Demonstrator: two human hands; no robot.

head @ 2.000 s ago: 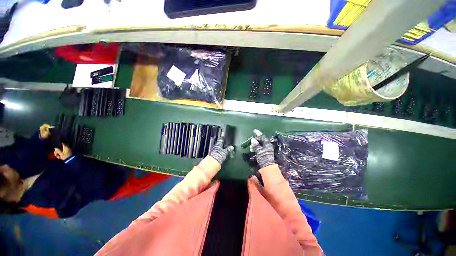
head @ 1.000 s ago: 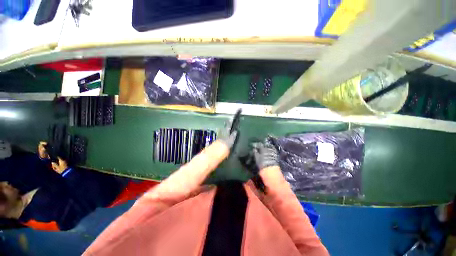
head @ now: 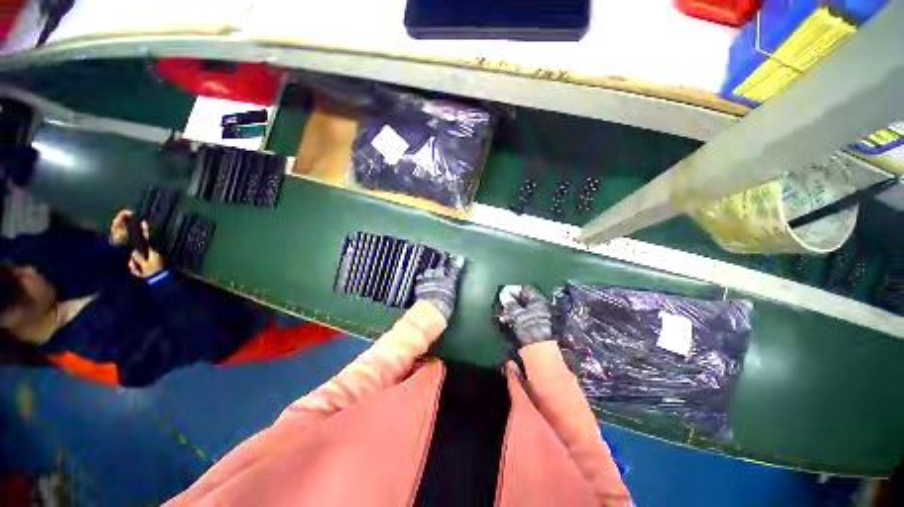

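Several slim black housings lie side by side in a row on the green bench. My left hand, in a grey glove, is at the right end of this row, its fingers at the last housing; whether it grips one cannot be told. My right hand, also gloved, is to the right, beside the open parts bag of shiny clear plastic with black pieces and a white label. Its fingers are curled, with something dark under them that is too small to name.
A second parts bag sits on brown cardboard beyond the pale strip. A slanted post and translucent cup stand at upper right. A neighbour works at left beside black units. The shelf edge crosses above.
My left hand has come down from above the bench to the row's right end; the dark bar seen in it is no longer raised. My right hand stays by the bag. The view has tilted and shifted.
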